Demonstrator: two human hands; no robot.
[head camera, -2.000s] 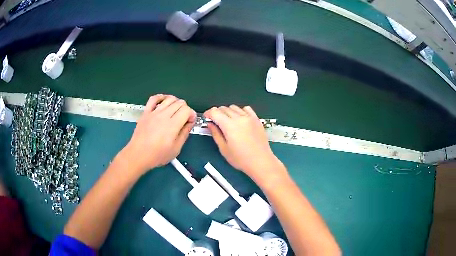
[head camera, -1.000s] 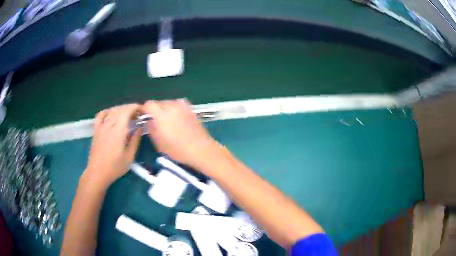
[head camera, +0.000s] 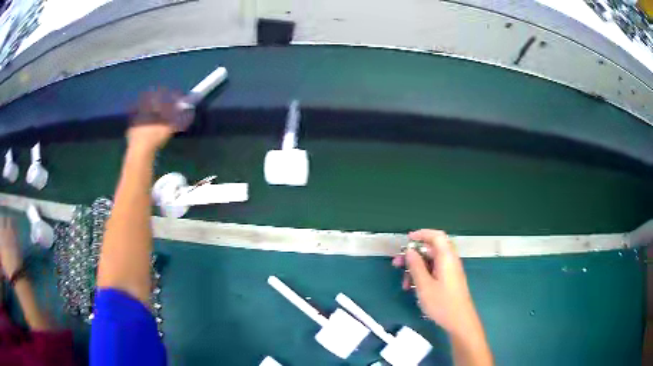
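My left hand (head camera: 156, 111) reaches over the conveyor belt, dark and blurred, at the round head of a white fan housing (head camera: 208, 84); whether its fingers grip it cannot be told. My right hand (head camera: 438, 275) is over the metal edge strip, its fingers closed on small shiny circuit boards (head camera: 416, 247), partly hidden by the fingers. Another fan housing (head camera: 225, 193) lies on the belt with its handle pointing right and thin wires by its head. Two fan housings (head camera: 342, 333) (head camera: 406, 347) lie face down on the green bench, handles towards the upper left.
A glittering pile of board strips (head camera: 75, 264) lies at left, partly behind my left arm. More fan housings (head camera: 286, 166) (head camera: 37, 175) are on the belt, and one (head camera: 41, 230) is by the edge strip (head camera: 322, 241). Another person's hand (head camera: 10, 246) is at far left.
My hands have parted: the left has moved up over the belt, the right stays by the edge strip with the shiny boards. The view has shifted. A fan housing with wires now shows on the belt.
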